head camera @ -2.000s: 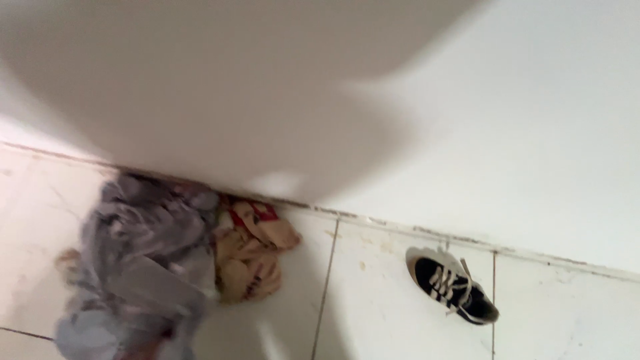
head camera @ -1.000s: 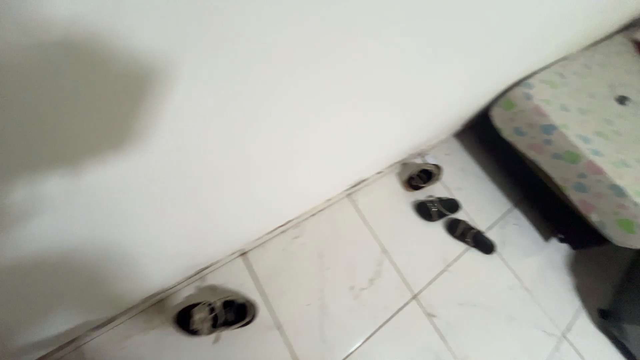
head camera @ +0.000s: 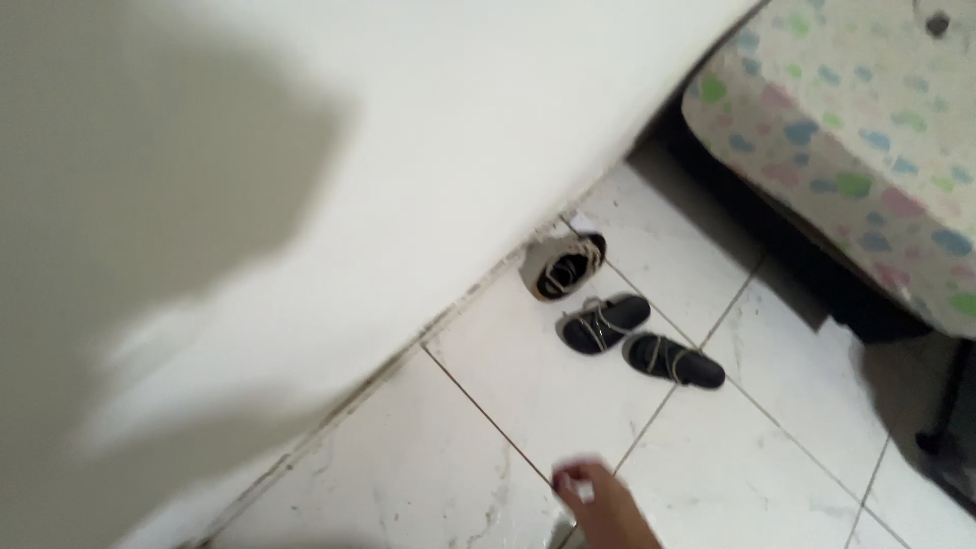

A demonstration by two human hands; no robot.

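Blurred by motion, my right hand reaches in at the bottom edge over the tiled floor, its fingers curled with a pale gap between them. Whether it holds anything is unclear. A dark thing lies partly hidden just left of it at the frame's edge. My left hand is out of view. Above my hand, two black strappy sandals lie on the floor at angles to each other. Beside the wall, a dark sneaker with light laces stands just beyond them.
A white wall fills the upper left and meets the floor along a grimy edge. At the upper right is a mattress with a colored heart pattern, above a dark base. A dark object stands at the lower right.
The view has swung right along the wall, from a cloth heap and a lone sneaker to the sandals and mattress. My right hand has come into view at the bottom.
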